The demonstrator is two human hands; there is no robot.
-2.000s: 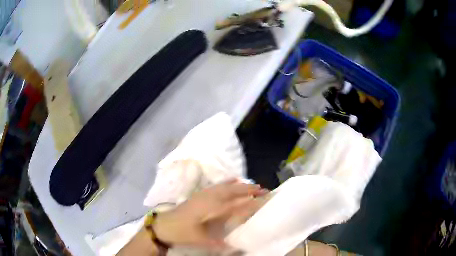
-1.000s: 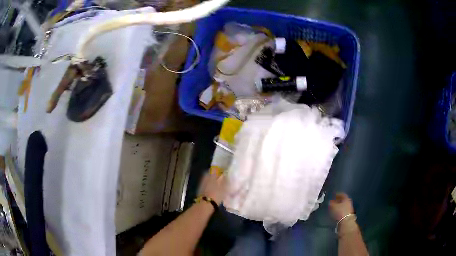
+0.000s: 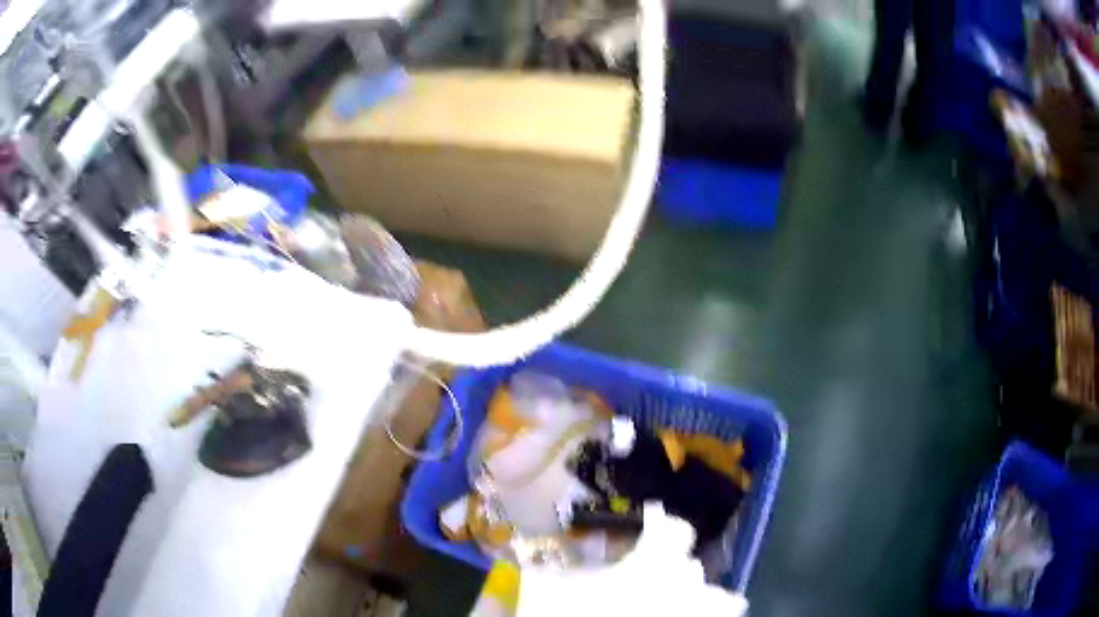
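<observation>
White garment pieces [image 3: 633,585] show at the bottom edge of the head view, cut off by it, in front of the blue basket [image 3: 774,482]. A yellow block [image 3: 498,587] touches their left side. The steam iron [image 3: 256,436] rests on the white-covered pressing table [image 3: 229,542], its tan-brown handle to the left. The black padded arm [image 3: 97,530] lies at the lower left, partly cut off. Neither of my hands is in the picture.
A thick whitish hose [image 3: 615,259] curves over the basket from the table's corner. A large brown carton [image 3: 470,181] stands beyond. Another blue basket [image 3: 1055,476] sits at the right on the green floor [image 3: 844,362]. A person's dark legs [image 3: 898,60] show at the top right.
The view has tilted up, so the basket and garment pieces sit lower and more floor and cartons show. Both my hands have left the picture.
</observation>
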